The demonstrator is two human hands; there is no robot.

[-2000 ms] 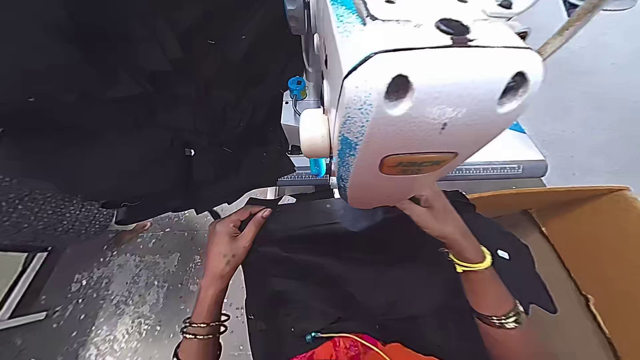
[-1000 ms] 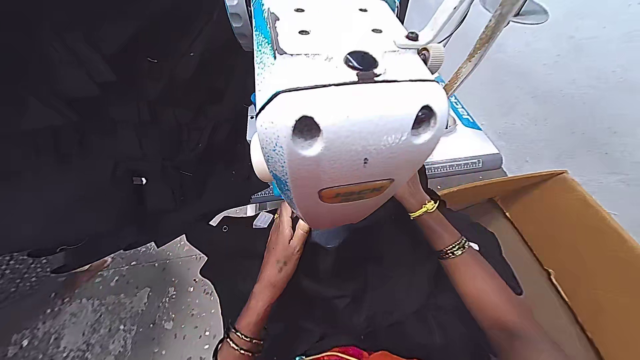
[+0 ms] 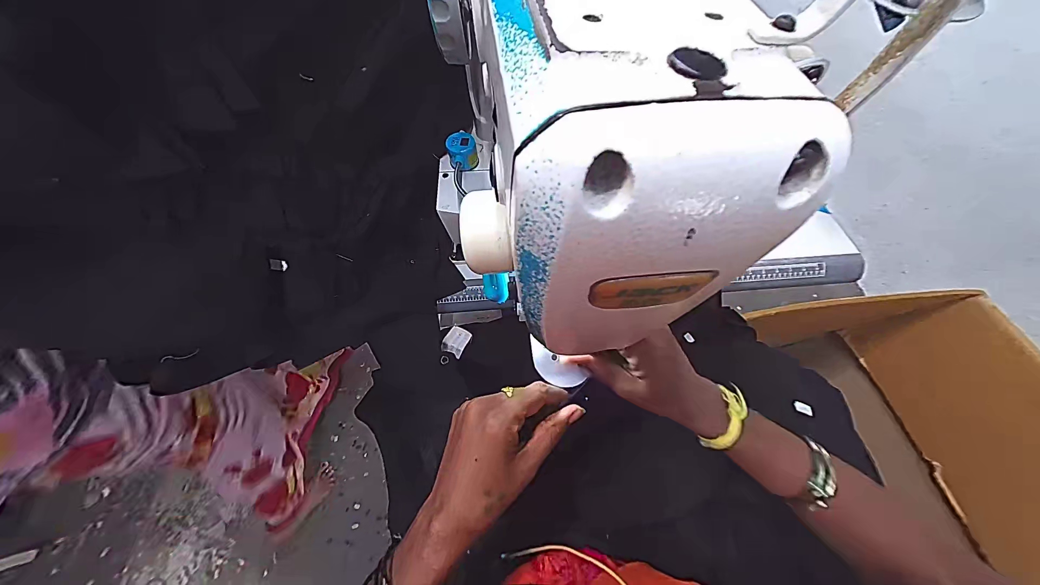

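Note:
A white and blue Jack sewing machine head [image 3: 674,219] fills the upper middle. Black fabric [image 3: 642,487] lies below it and over the lap. My left hand [image 3: 496,455] pinches the fabric between thumb and index finger, just in front of a white round part [image 3: 556,366] under the head. Close by on the right, my right hand [image 3: 642,374] is at the underside of the machine head; its fingertips are partly hidden, so its hold cannot be told. A small white label [image 3: 457,341] rests on the fabric, left of the hands.
More black fabric [image 3: 203,187] fills the upper left. Patterned pink and red cloth [image 3: 195,422] shows below it over a speckled floor. An open cardboard box [image 3: 959,390] stands at the right. A cream knob [image 3: 486,231] juts from the machine's left side.
The two hands are now close together below the machine head; two seconds ago they were apart on the fabric. The patterned cloth has come into sight at the lower left.

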